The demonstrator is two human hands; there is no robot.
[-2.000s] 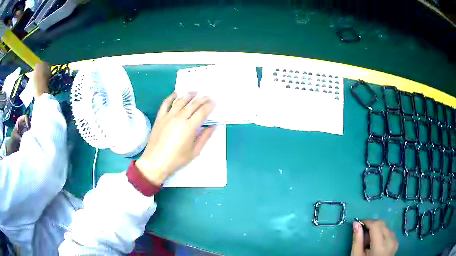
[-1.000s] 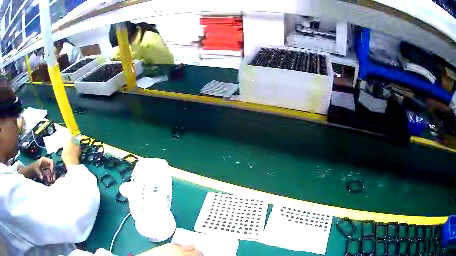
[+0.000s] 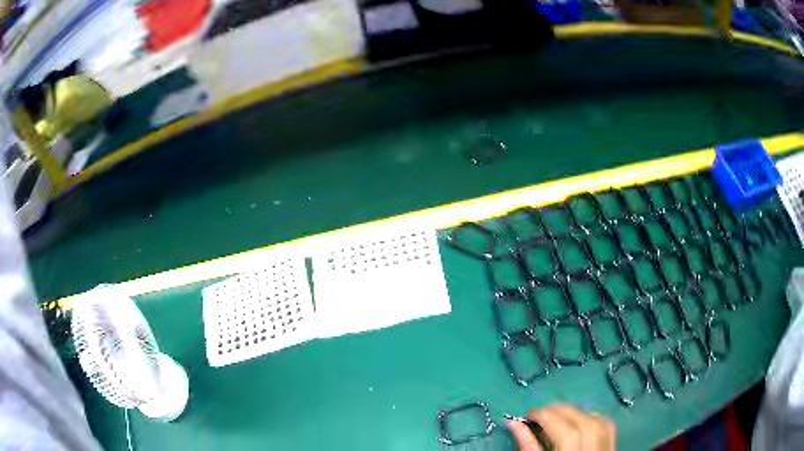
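Observation:
My right hand [image 3: 569, 429] is at the bottom edge, partly cut off. Its fingers are closed on dark, slim tweezers [image 3: 538, 433], whose tip points left. A single black housing frame [image 3: 465, 424] lies flat on the green mat just left of the tip, not touched by the hand. My left hand is not in view. The left component tray [image 3: 260, 313] is full of small dark parts. The right component tray [image 3: 379, 304] has parts only in its upper rows.
Many housing frames [image 3: 604, 284] lie in rows at right. A blue parts bin [image 3: 746, 173] stands at their far end. A white desk fan [image 3: 115, 348] stands at left. The yellow-edged conveyor [image 3: 353, 176] carries one frame. Pale sleeves show at the left and right edges.
The view has swung down and to the right, bringing the full frame rows and blue bin in. My left hand, on the white sheet before, is out of view. My right hand is visible again.

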